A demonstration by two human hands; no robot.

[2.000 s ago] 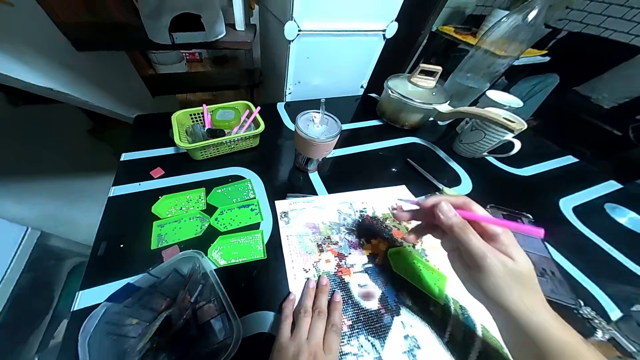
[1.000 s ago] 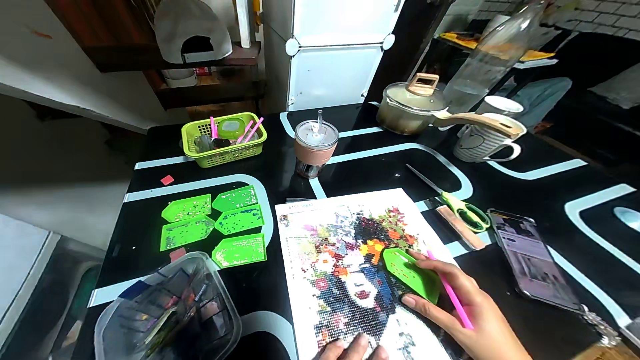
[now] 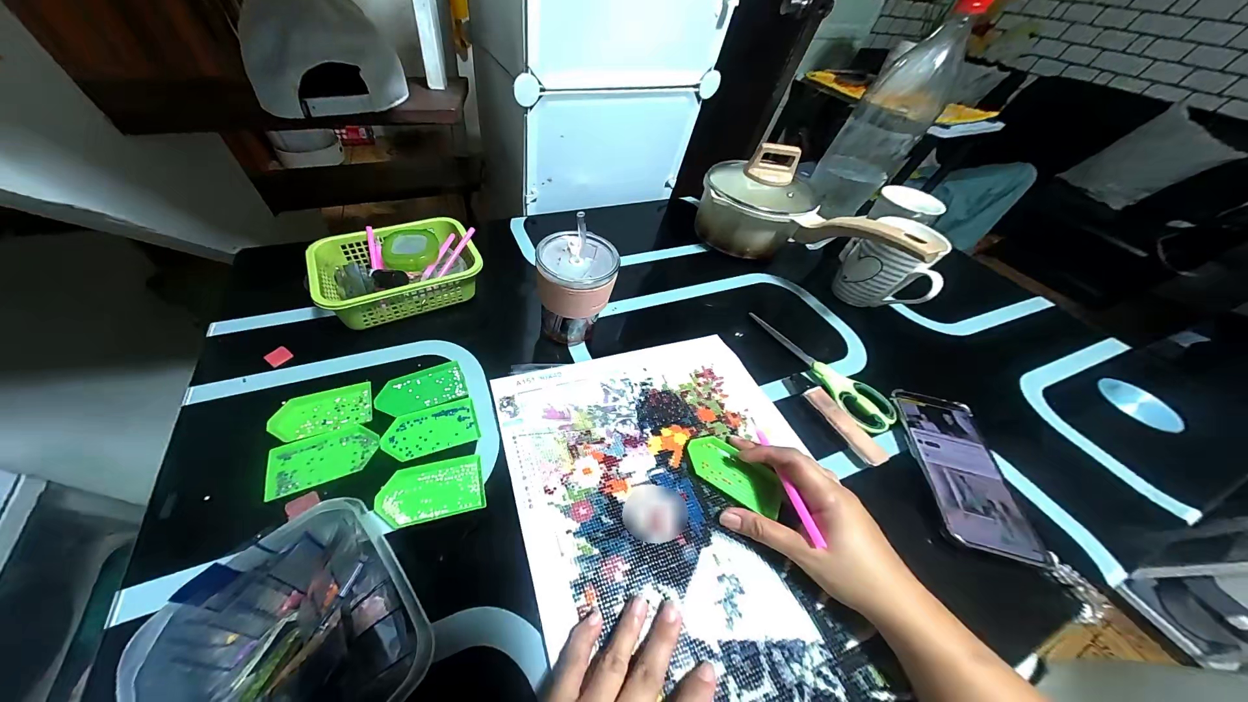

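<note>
A partly beaded diamond painting canvas (image 3: 556,468) lies on the black table. My left hand (image 3: 634,658) rests flat on its lower part, fingers spread, holding nothing. On the canvas's right side, my right hand (image 3: 814,526) has thumb and fingers at the edge of a green plastic bead tray (image 3: 731,473), with a pink applicator pen (image 3: 801,512) held in the same hand. Several more green trays (image 3: 429,489) holding beads lie to the left of the canvas. Small pink wax squares (image 3: 278,357) are near them.
A clear plastic box (image 3: 414,604) of packets stands front left, a green basket (image 3: 395,310) behind. A lidded tumbler (image 3: 575,288), saucepan (image 3: 746,219), striped mug (image 3: 877,273) and glass bottle (image 3: 892,107) stand at the back. Scissors (image 3: 838,380) and a phone (image 3: 970,478) lie right.
My right hand, raised with the pen two seconds ago, has come down to the green tray on the canvas. Scissors and phone, earlier largely behind that hand, now show.
</note>
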